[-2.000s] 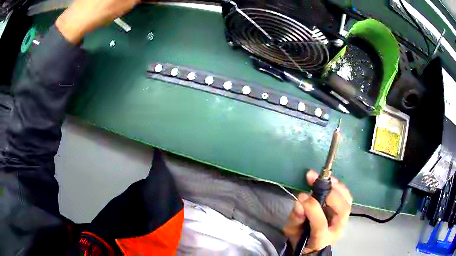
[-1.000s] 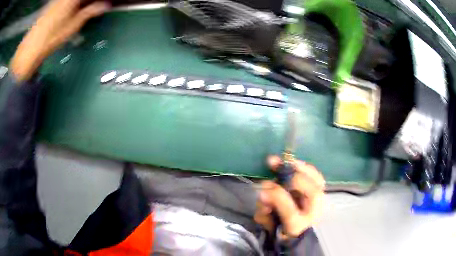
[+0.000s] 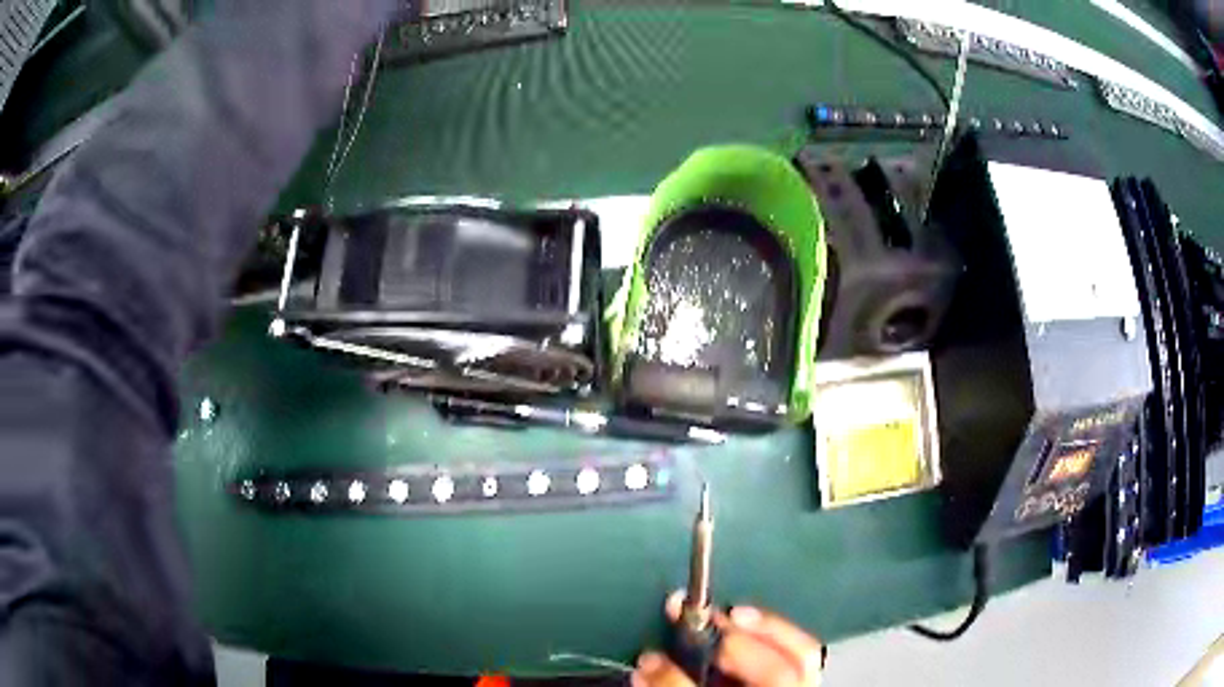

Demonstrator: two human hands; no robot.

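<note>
A soldering iron (image 3: 701, 564) is held upright like a pen in my right hand (image 3: 746, 650), at the bottom edge and partly cut off. Its tip points away from me, just right of the dark strip's end. A thin silver solder wire (image 3: 591, 660) shows left of the hand. The dark strip with round white parts (image 3: 443, 487) lies on the green mat. My left arm reaches up across the left side; the left hand is not visible past the dark sleeve.
A fume fan (image 3: 443, 289) stands behind the strip, with pen-like tools (image 3: 584, 420) before it. Right of it are a green holder (image 3: 801, 228), a sponge tray (image 3: 875, 443), a soldering station (image 3: 1047, 349) and stacked dark strips (image 3: 1161, 376). More strips (image 3: 477, 30) lie at the back.
The view has turned up and towards the back of the bench. My left arm now extends farther forward and its hand has left view. My right hand still holds the iron, lower in view.
</note>
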